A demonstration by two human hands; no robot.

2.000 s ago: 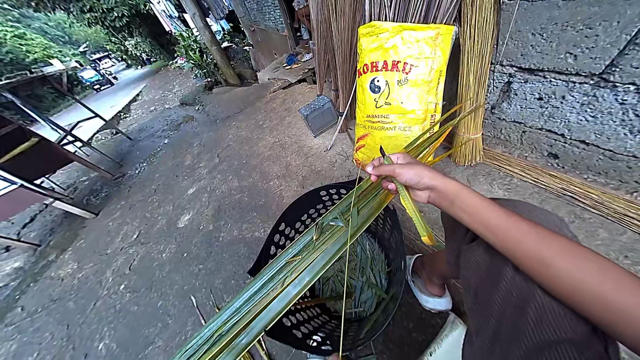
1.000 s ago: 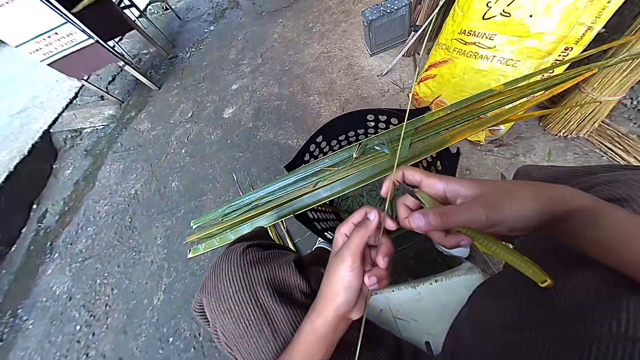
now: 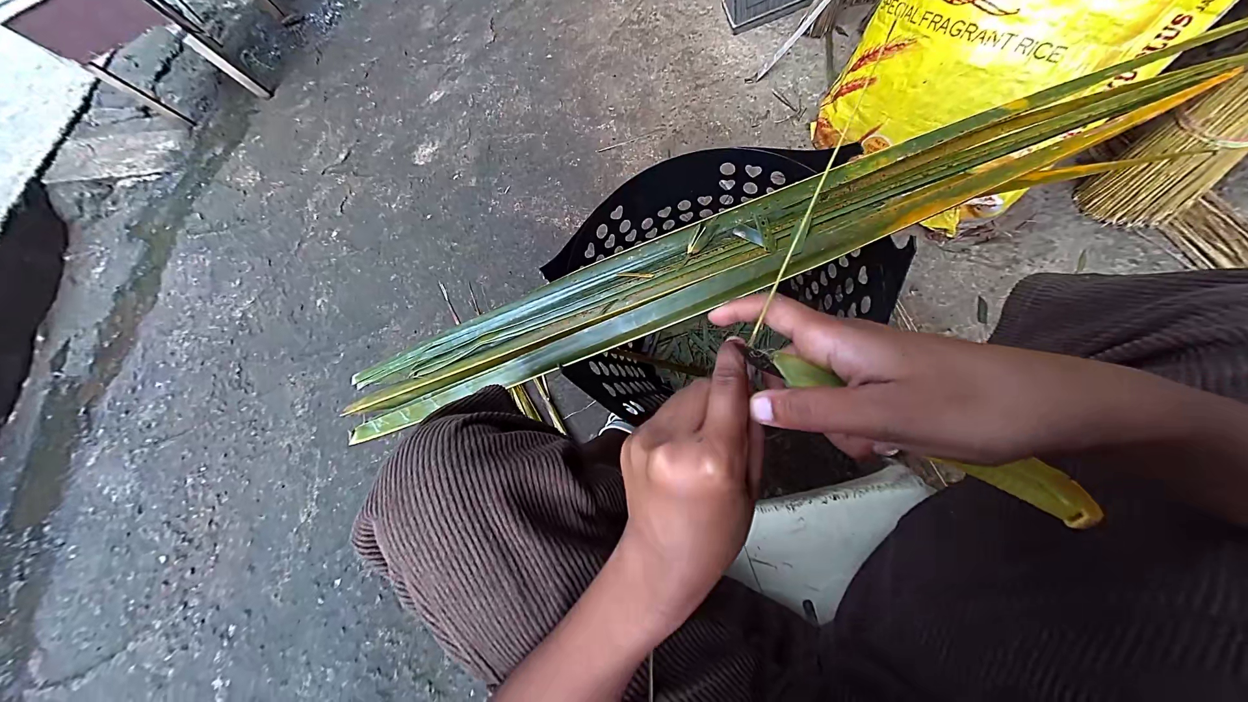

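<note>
A knife's yellow-green handle (image 3: 1033, 487) lies in my right hand (image 3: 877, 390), its dark blade mostly hidden by the fingers. My left hand (image 3: 692, 478) is closed on a thin leaf midrib (image 3: 801, 229) right beside the blade, and the midrib slants up past my right forefinger. Long green and yellow palm leaflets (image 3: 624, 302) rest across the top of a black perforated plastic basket (image 3: 643, 210). Green leaf strips (image 3: 697, 341) lie inside the basket, partly hidden by my hands.
A yellow rice sack (image 3: 955, 78) stands beyond the basket, with bundled midribs (image 3: 1160, 166) to its right. A grey box (image 3: 765, 10) sits at the top edge. My knees flank a pale seat edge (image 3: 829, 536). Wooden legs (image 3: 219, 63) of a stand are at upper left.
Two seconds ago my right hand was by the sack with the leaflets and knife, my left hand out of sight. Now the leaflets lie across the basket and both hands meet at the midrib. The view has turned downward.
</note>
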